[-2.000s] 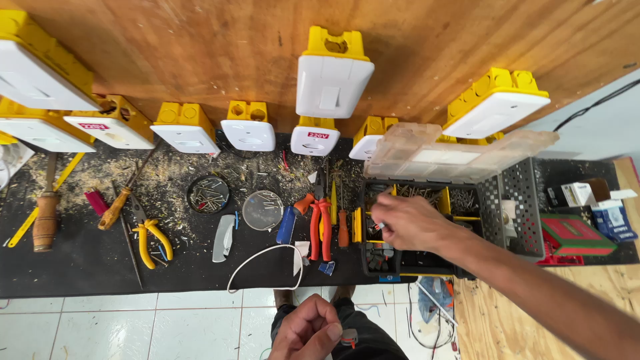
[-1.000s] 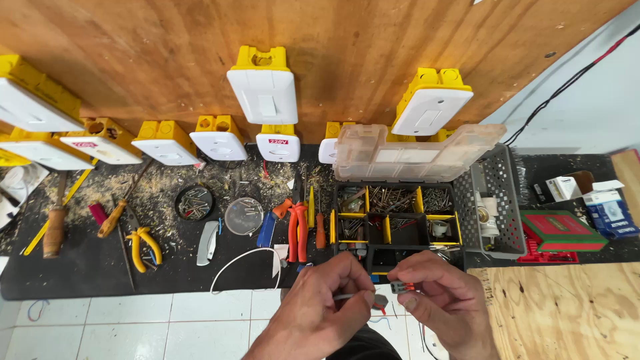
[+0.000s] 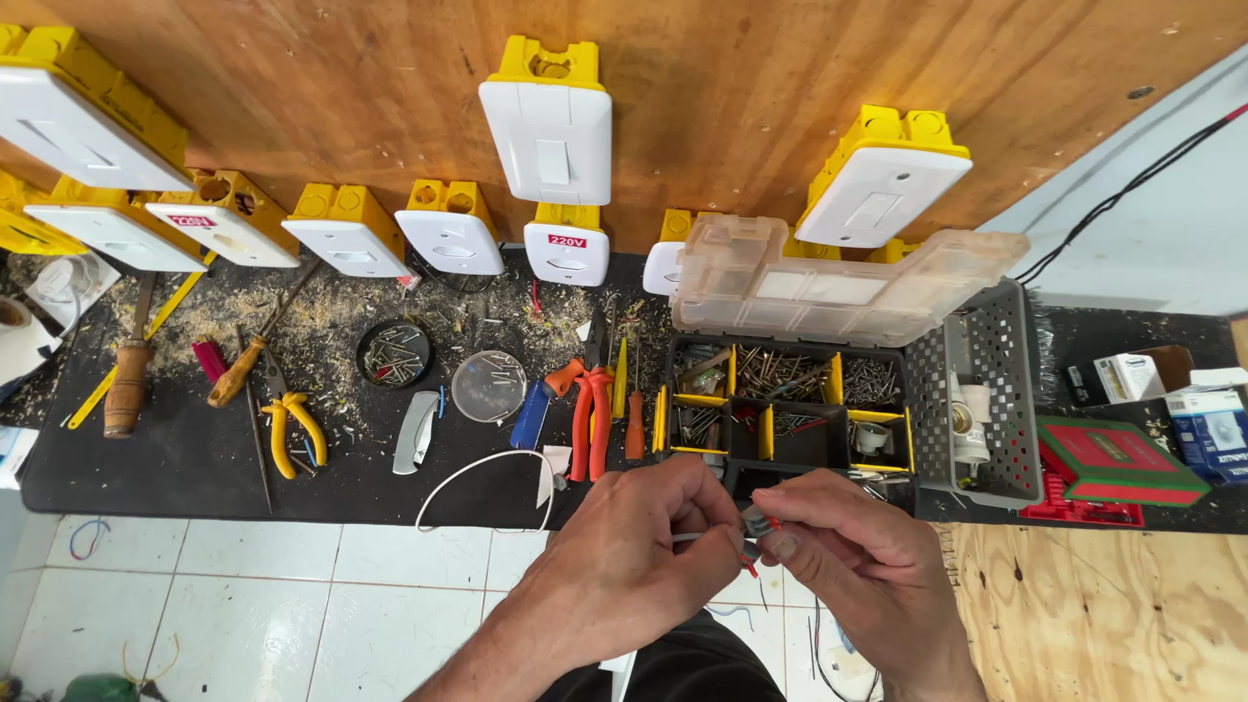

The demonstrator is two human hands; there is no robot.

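Above the floor, just in front of the bench edge, my left hand [image 3: 653,546] pinches a pale cable and a small grey piece with a red-orange part. My right hand [image 3: 848,561] meets it fingertip to fingertip, holding a small grey connector [image 3: 757,522] with orange levers. Fingers cover much of both pieces, so whether the cable enters the connector cannot be told. Behind the hands is an opened organizer box [image 3: 790,409] with screws and small parts. Red-handled pliers [image 3: 590,419] lie to its left, near a white cable loop [image 3: 468,468].
Yellow electrical boxes with white switch and outlet plates [image 3: 546,146] project from the plywood wall. On the bench are yellow-handled pliers [image 3: 292,429], a utility knife [image 3: 417,432], a wooden-handled tool [image 3: 127,390] and a round screw dish [image 3: 394,353]. A grey basket [image 3: 1014,409] stands right of the organizer.
My right hand was in the organizer two seconds ago; it has come back to my left hand, with a small connector in its fingers. Both hands are now together.
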